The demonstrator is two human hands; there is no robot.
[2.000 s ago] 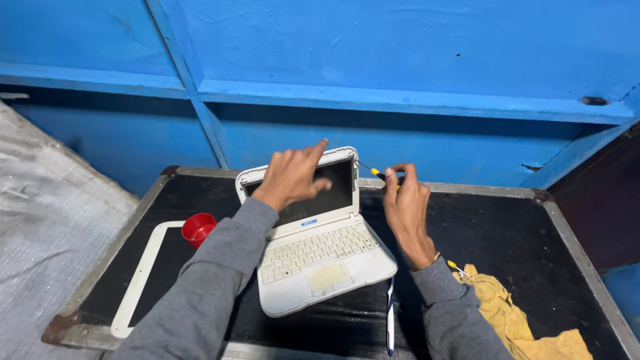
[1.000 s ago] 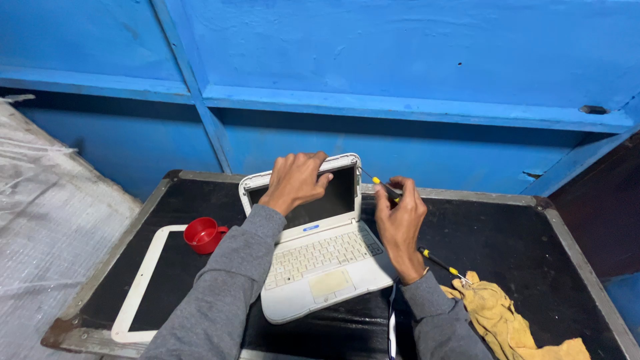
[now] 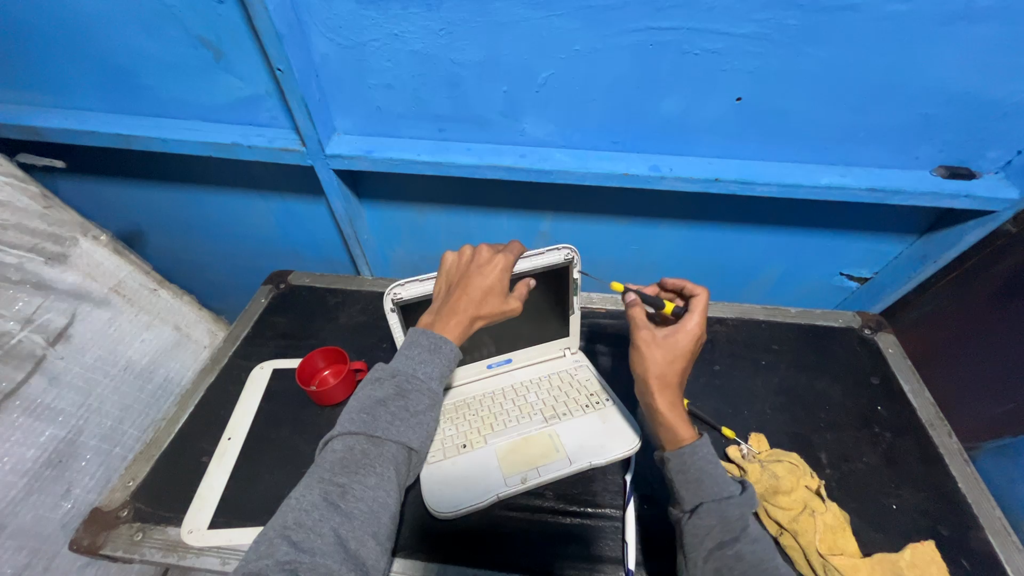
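A small white laptop [image 3: 532, 432] stands unfolded on the black-topped case, its screen [image 3: 544, 312] showing dark and the bezel off its lid. My left hand [image 3: 478, 290] grips the top edge of the lid, thumb in front of the screen. In my right hand [image 3: 668, 328] is a black and yellow screwdriver [image 3: 652, 300], its thin shaft pointing left toward the lid's upper right edge; whether the tip touches cannot be told. The loose white screen bezel [image 3: 232, 436] lies at the left, with a red plastic cup [image 3: 326, 376] by its upper right corner.
A second black and yellow screwdriver [image 3: 708, 418] lies right of my right wrist, its tip at a crumpled yellow work glove [image 3: 800, 504]. A white strip-like item [image 3: 630, 520] is below the laptop. The case has a metal rim [image 3: 920, 400]; a blue panel wall [image 3: 640, 176] rises behind.
The laptop and both hands keep about the same places. My left hand's fingers have shifted a little on the lid's top edge. The screwdriver stays in my right hand.
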